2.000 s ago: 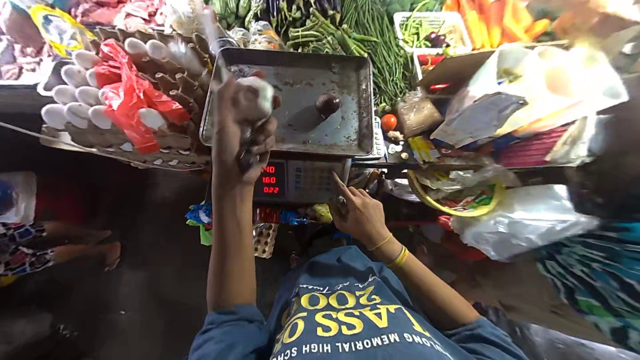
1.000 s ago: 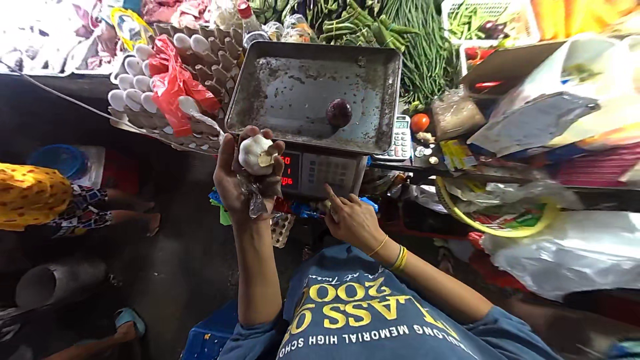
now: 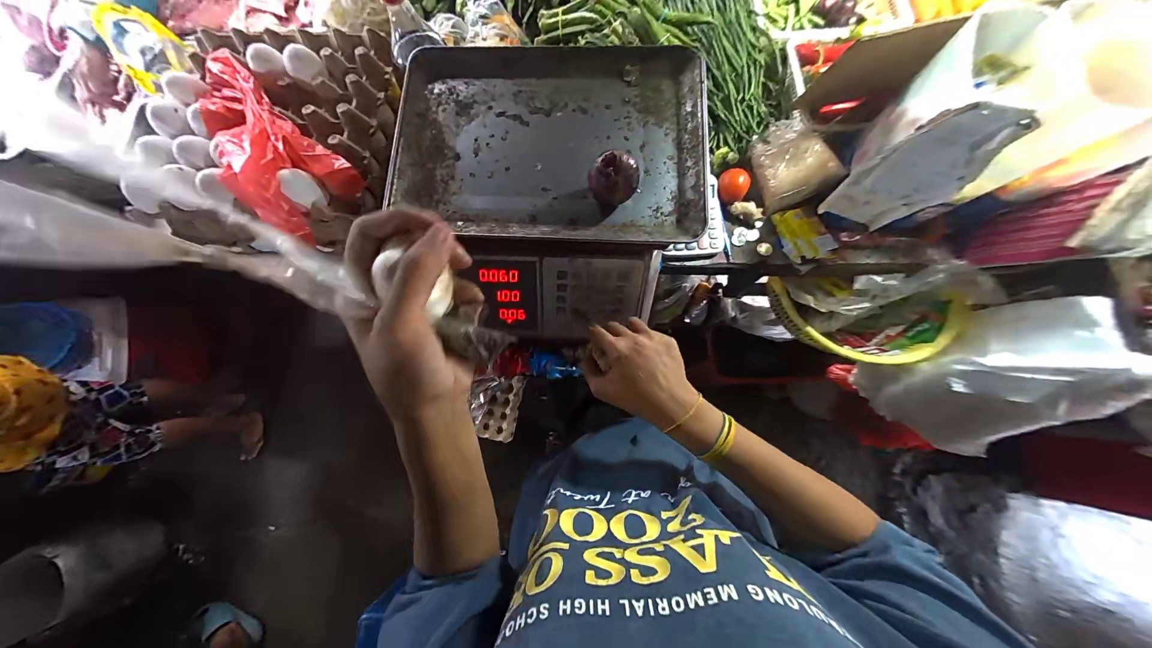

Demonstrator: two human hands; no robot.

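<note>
My left hand [image 3: 405, 315] is closed around a white garlic bulb [image 3: 436, 290] and a bit of crumpled clear plastic, left of the red digits on the scale's panel. Just below the keypad of the digital scale [image 3: 589, 292] is my right hand [image 3: 639, 373], fingers curled, with no object visible in it. A worn metal weighing tray [image 3: 513, 144] tops the scale, and one dark red onion [image 3: 614, 176] lies in its right part. Clear plastic [image 3: 198, 243] stretches, blurred, from the left edge towards my left hand; whether it is held cannot be told.
Egg trays [image 3: 328, 99] with white eggs and a red plastic bag [image 3: 261, 148] are at left. Long green beans [image 3: 733, 81], a tomato [image 3: 733, 185] and a yellow-rimmed basket [image 3: 900, 355] with packets are at right. A person's patterned shorts and legs [image 3: 193, 418] show at lower left.
My left hand has turned from holding the garlic palm up to gripping it with the fingers curled over. My right hand has drawn back from the keypad. The onion remains in the tray.
</note>
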